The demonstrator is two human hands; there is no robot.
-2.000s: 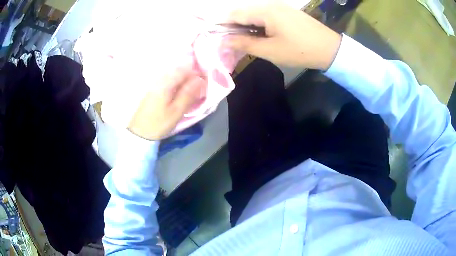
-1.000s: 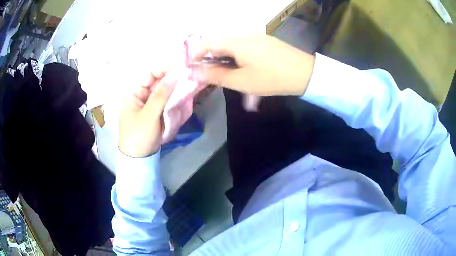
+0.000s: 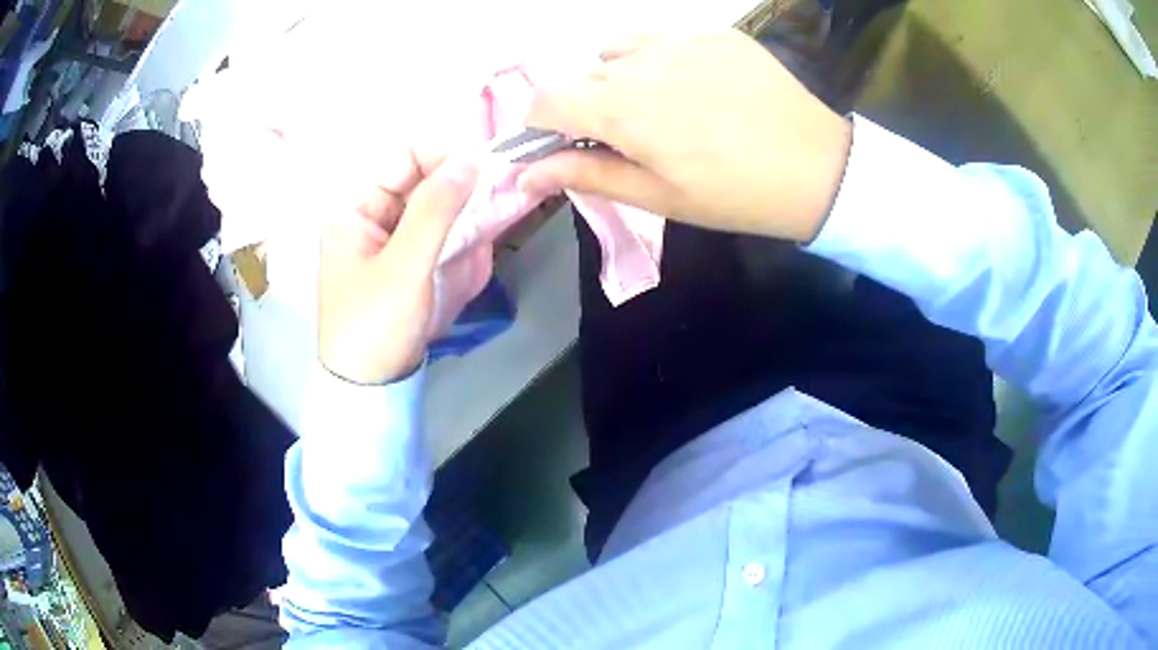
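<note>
The pink satin garment [image 3: 464, 260] is held above the front of the white-topped table, much of it washed out to white. My left hand [image 3: 387, 260] pinches its edge between thumb and fingers. My right hand [image 3: 692, 133] holds the thread snips [image 3: 531, 144], blades pointing left at the cloth near my left fingertips. Whether the blades touch the cloth I cannot tell. A narrow pink strip [image 3: 622, 254] hangs below my right hand over my dark-clothed lap.
A large heap of black garments [image 3: 140, 381] with pale lace-like trim hangs over the table's left side. A blue item [image 3: 474, 324] lies at the table's front edge [image 3: 508, 381]. A yellow-brown covered surface [image 3: 1041, 114] stands at the right.
My left hand has risen and gone from lying over the cloth to pinching its edge. My right hand with the snips has moved left and down, nearer my left hand. The pink strip now hangs clearly.
</note>
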